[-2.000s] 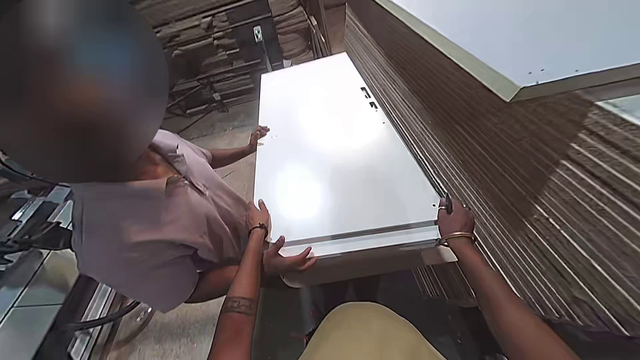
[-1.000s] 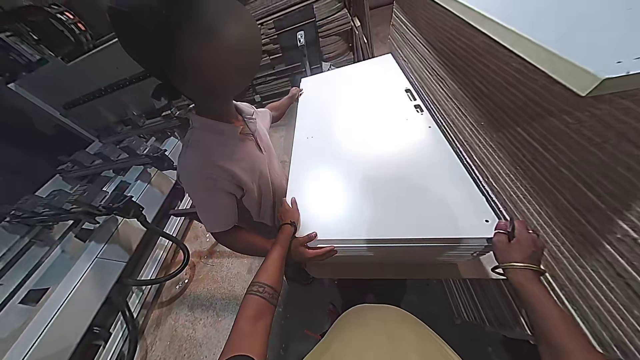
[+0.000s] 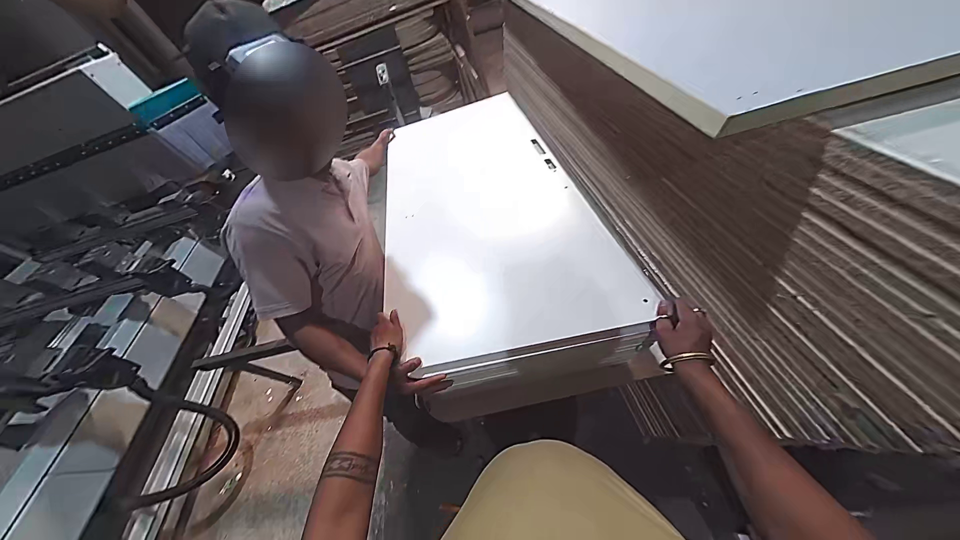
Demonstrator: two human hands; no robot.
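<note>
A white panel (image 3: 487, 247) with small holes and slots lies on top of a stack of similar boards. My left hand (image 3: 388, 336) grips its left edge close to the near left corner. At the near right corner, my right hand (image 3: 682, 330), wearing a ring and bangles, has its fingers curled over the edge. A co-worker's hand (image 3: 421, 379) rests against the near left corner, just below my left hand. The co-worker's other hand (image 3: 376, 150) is at the far left corner. The undersides of the hands are hidden.
A co-worker (image 3: 307, 240) stands left of the panel. Tall stacks of boards (image 3: 675, 195) line the right, with another white panel (image 3: 750, 45) on top. A machine with rails and a black hose (image 3: 225, 442) occupies the left. Racks (image 3: 390, 60) stand behind.
The view has turned left, showing more of the machine and the co-worker. My hands stay at the panel's two near corners throughout.
</note>
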